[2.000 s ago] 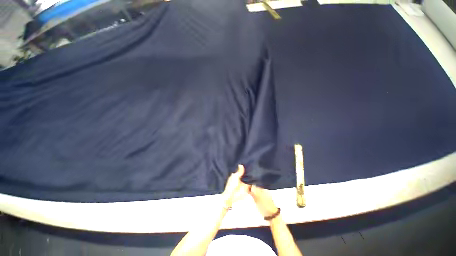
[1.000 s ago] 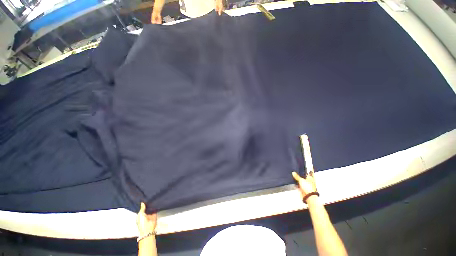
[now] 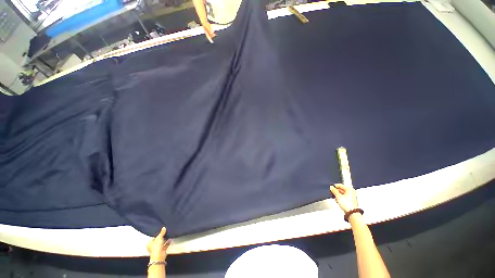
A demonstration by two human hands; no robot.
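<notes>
Wide dark navy fabric (image 3: 374, 92) covers the long table, smooth on the right and rumpled with a raised diagonal fold in the middle. My left hand (image 3: 158, 245) grips the near fabric edge at the lower left, at the pale table border. My right hand (image 3: 343, 196) is at the near edge further right, beside the lower end of a pale yellowish strip (image 3: 344, 165) that lies across the fabric edge. Its fingertips are on the fabric edge; whether they pinch it is unclear.
Another person's hand (image 3: 209, 33) is at the far edge. A second yellowish strip (image 3: 298, 14) lies at the far edge. The pale table border (image 3: 412, 198) runs along the near side. A pale roll (image 3: 477, 21) is at the top right, a blue-topped surface (image 3: 87, 17) at the top left.
My hands have spread apart from the middle since the oldest frame. Since the last one, my right hand has shifted slightly right. The other person's side of the fabric has risen into a fold.
</notes>
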